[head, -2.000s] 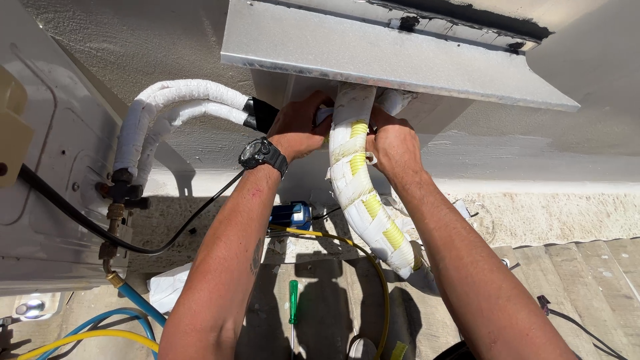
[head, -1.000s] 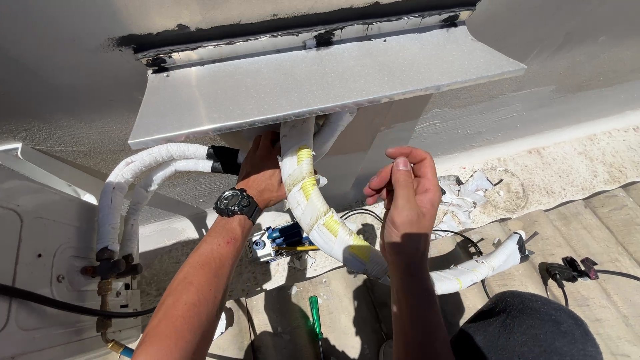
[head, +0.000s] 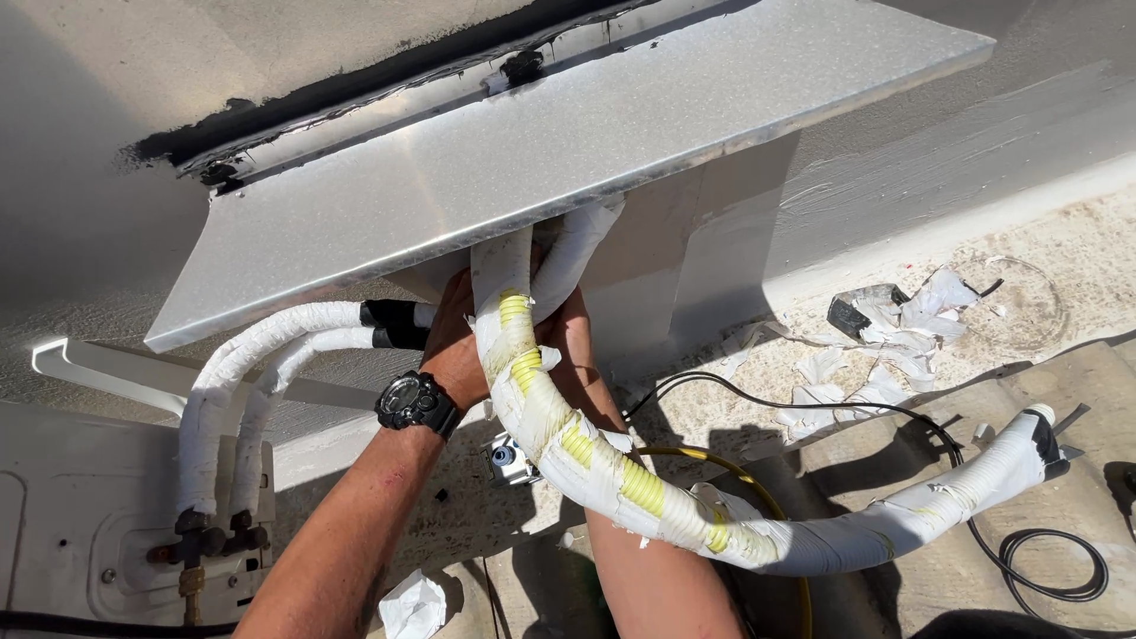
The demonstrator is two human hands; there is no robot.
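Note:
My left hand point(head: 457, 342), with a black wristwatch point(head: 417, 404) on its wrist, is at the black-taped ends of two white-wrapped pipes point(head: 293, 337). My right hand point(head: 566, 328) reaches behind a thick corrugated hose point(head: 568, 435) wrapped in torn white tape with yellow showing through. The fingers of both hands are hidden by that hose and the sheet-metal hood point(head: 568, 151) above, so what they grip cannot be told. Another white-wrapped pipe point(head: 581, 248) comes down from under the hood beside them.
Valves point(head: 209, 541) join the wrapped pipes to a metal outdoor unit point(head: 80, 506) at lower left. A white bracket point(head: 115, 377) is above it. Torn white wrapping point(head: 923, 315), a black cable point(head: 1012, 559), a yellow hose point(head: 754, 484) and a blue-fitted tool point(head: 504, 454) lie around the ledge and corrugated roof.
My right hand, raised in front of the hose a second ago, has moved in behind it under the hood. My left hand stays near the black-taped pipe ends.

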